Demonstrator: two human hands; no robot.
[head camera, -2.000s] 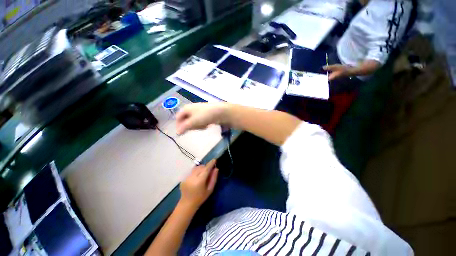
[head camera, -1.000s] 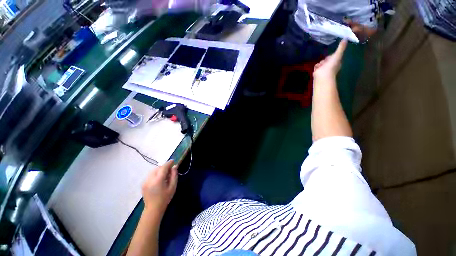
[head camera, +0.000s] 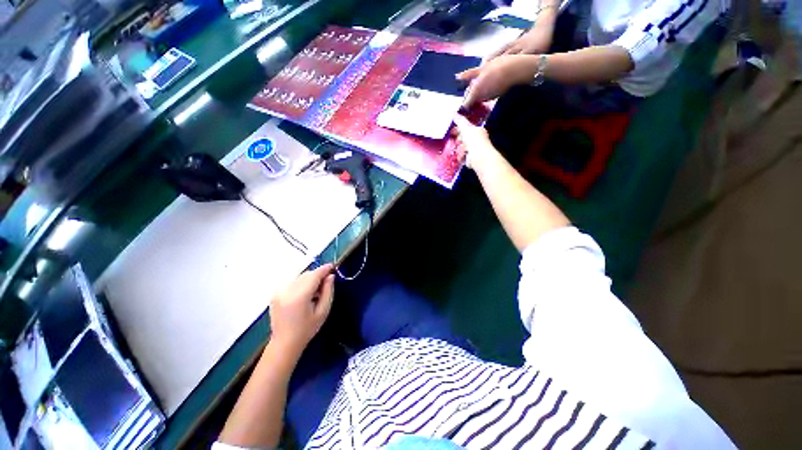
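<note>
A panel assembly (head camera: 424, 114), half black and half white, is over a red-patterned sheet at the upper right. My right hand (head camera: 472, 145) is closed on its near right edge; another person's hand touches the same side. My left hand (head camera: 303, 303) is at the near edge of the beige board (head camera: 207, 272), fingertips pinched together. The end of a thin dark cable (head camera: 274, 227) lies close to them; whether they hold it is unclear. A soldering gun (head camera: 359, 176) with a red trigger lies on the board's right end.
A solder spool (head camera: 264, 151) stands left of the gun, and a black box (head camera: 202, 178) sits at the far side. Stacked panel assemblies (head camera: 101, 378) are at lower left. The red-patterned sheet (head camera: 321, 75) lies at upper right. Another person's arm (head camera: 580, 66) reaches in there.
My right hand has moved from the far right back to the panel. The carrier sheet with several assemblies no longer shows; a red-patterned sheet is there instead. My left hand stays at the board's edge.
</note>
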